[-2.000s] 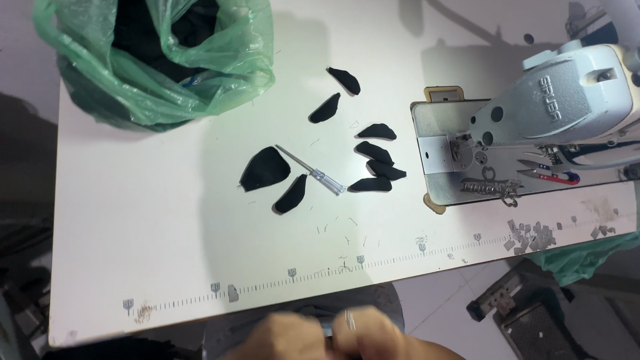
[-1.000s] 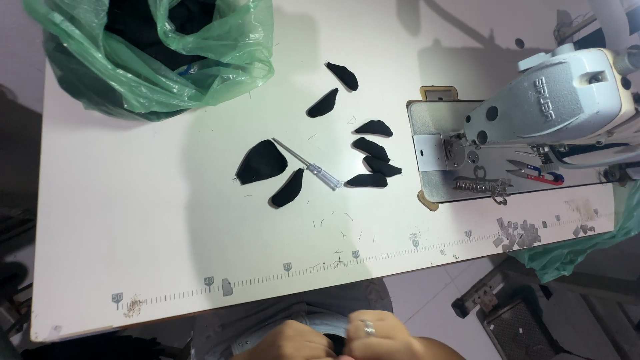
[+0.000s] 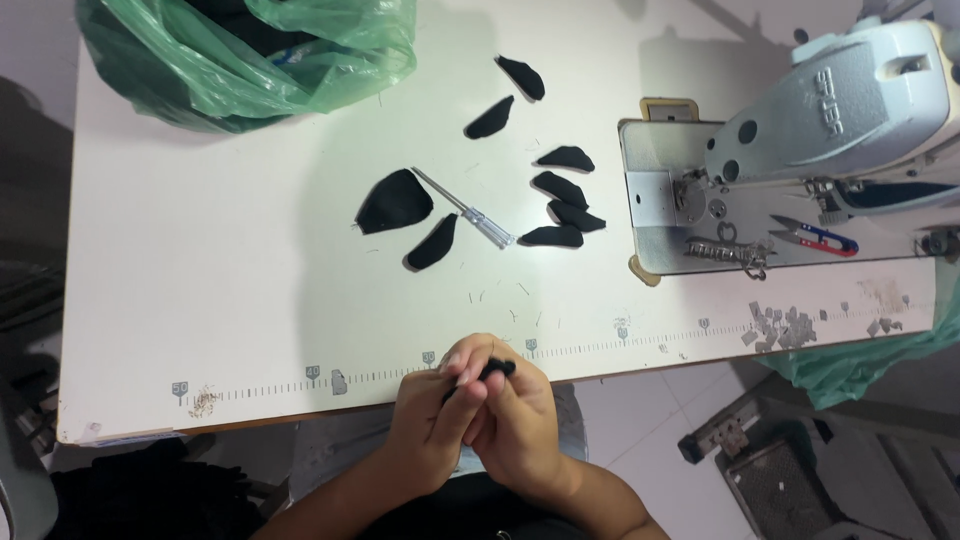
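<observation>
My left hand and my right hand meet at the table's front edge, both pinching a small black fabric piece between the fingertips. Much of that piece is hidden by the fingers. Beyond them, several curved black fabric pieces lie on the white table, some overlapping. A wider black fabric piece lies to the left. Between it and the curved pieces rests a screwdriver with a clear handle, its shaft tip close to the wide piece.
A green plastic bag holding dark cloth stands at the back left. On the right is a sewing machine; thread snips and a metal chain-like item lie on its bed. Gray scraps lie along the printed ruler.
Both hands have moved forward from the bottom of the view to the table's front edge. The black piece between the fingers now shows clearly.
</observation>
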